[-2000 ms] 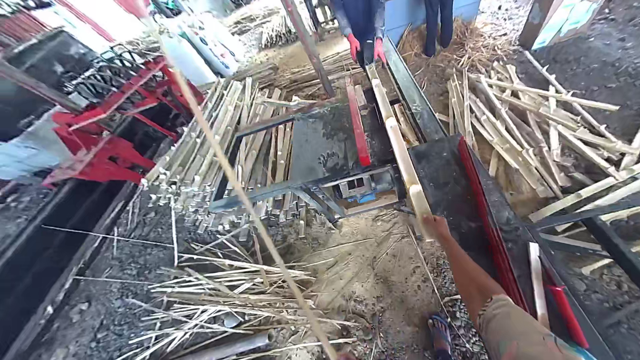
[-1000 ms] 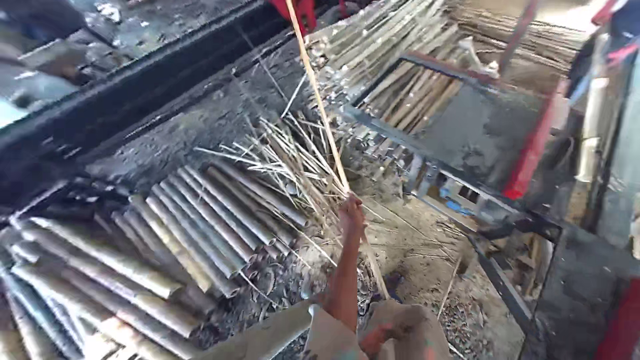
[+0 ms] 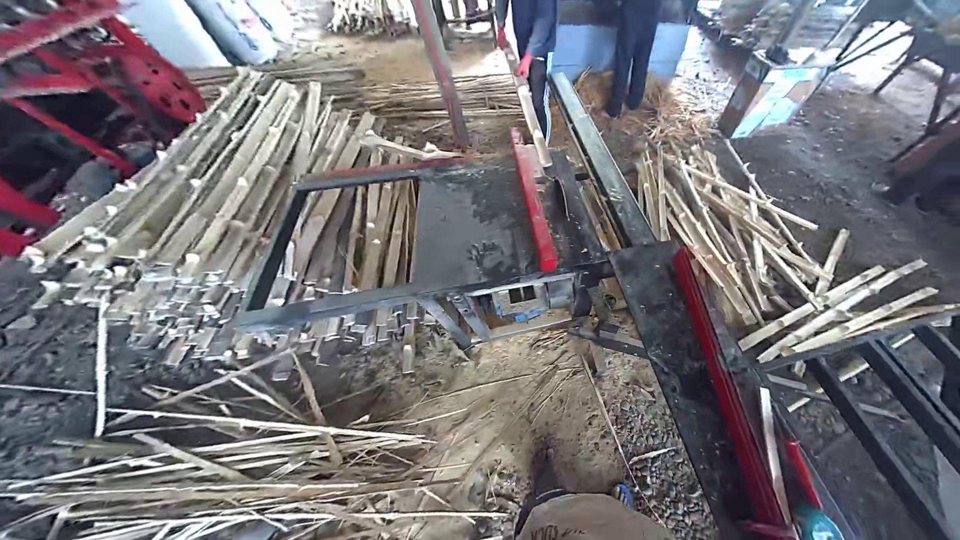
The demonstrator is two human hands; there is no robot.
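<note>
Neither my left hand nor my right hand shows in the head view. A split bamboo slat (image 3: 530, 112) lies at the far end of the black metal machine table (image 3: 469, 225), beside its red guide bar (image 3: 534, 202). A co-worker's red-gloved hands (image 3: 523, 66) hold the slat's far end. Nearer to me, a long black metal table (image 3: 667, 322) with a red rail (image 3: 724, 382) runs down the right side. One thin bamboo piece (image 3: 772, 450) rests beside that rail. Thin bamboo offcuts (image 3: 247, 487) are heaped on the ground at lower left.
Stacked bamboo slats (image 3: 217, 180) spread left of and beneath the machine's open frame (image 3: 274, 255). More slats (image 3: 720, 225) lie at right, near dark metal bars (image 3: 862, 427). A red metal machine (image 3: 142, 67) stands at upper left. Another person's legs (image 3: 630, 60) show behind.
One second ago a hand of mine held a long thin strip above the offcuts; now no hand of mine shows. The view has swung back toward the machine. The near slat from two seconds ago is farther away.
</note>
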